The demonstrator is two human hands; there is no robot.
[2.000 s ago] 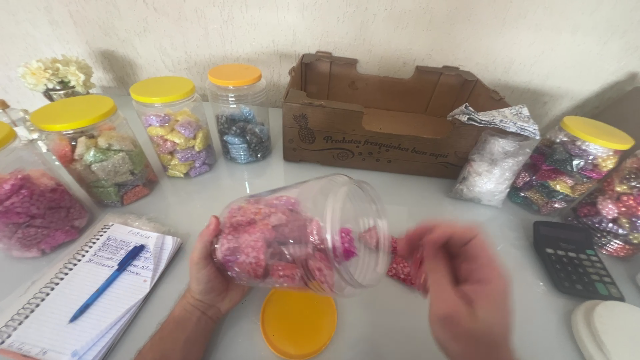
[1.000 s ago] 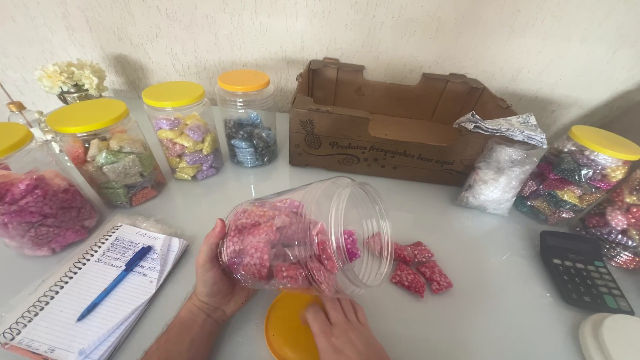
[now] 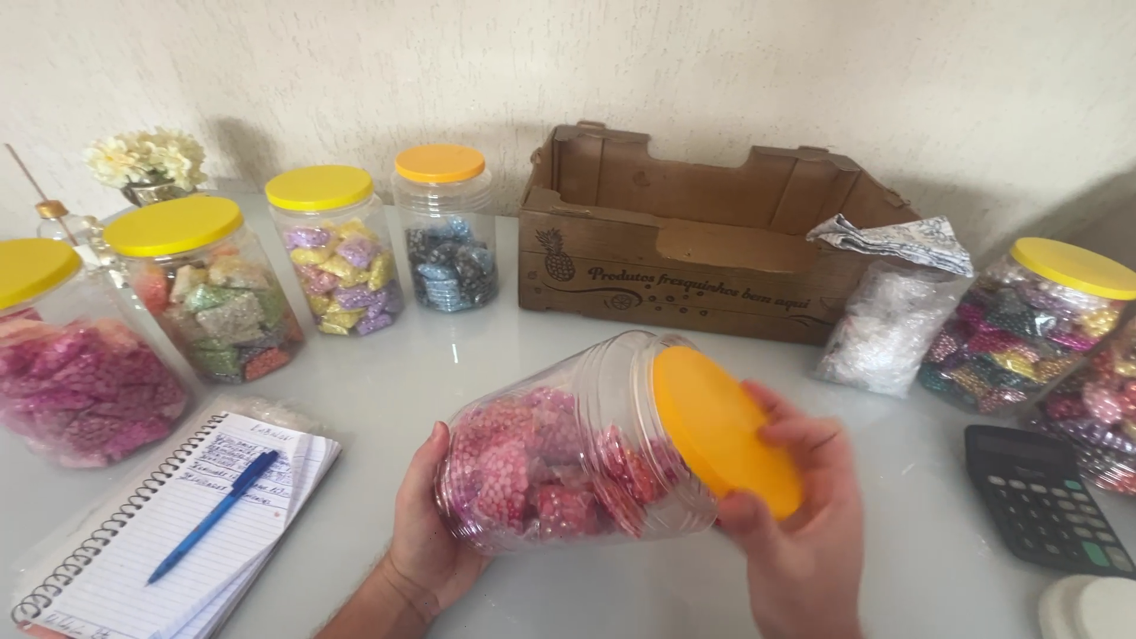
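Observation:
My left hand point(image 3: 435, 524) supports the base of a clear plastic jar point(image 3: 568, 461), which lies tilted on its side above the table, mouth to the right. Small bags of pink and red beads point(image 3: 497, 470) fill part of it. Between the fingers and thumb of my right hand point(image 3: 790, 497) is an orange-yellow lid point(image 3: 723, 430), held against the jar's mouth. Whether the lid's thread is engaged cannot be told.
Lidded jars of bagged beads point(image 3: 328, 266) line the left and back. A cardboard box point(image 3: 674, 275) stands behind, beside a clear bag point(image 3: 879, 337). A calculator point(image 3: 1047, 497) lies at right; a spiral notebook point(image 3: 177, 541) with a blue pen point(image 3: 213, 517) lies at left.
The loose red bead bags seen on the table to the right of the jar no longer show there. My right hand has lifted the lid from the table to the jar's mouth.

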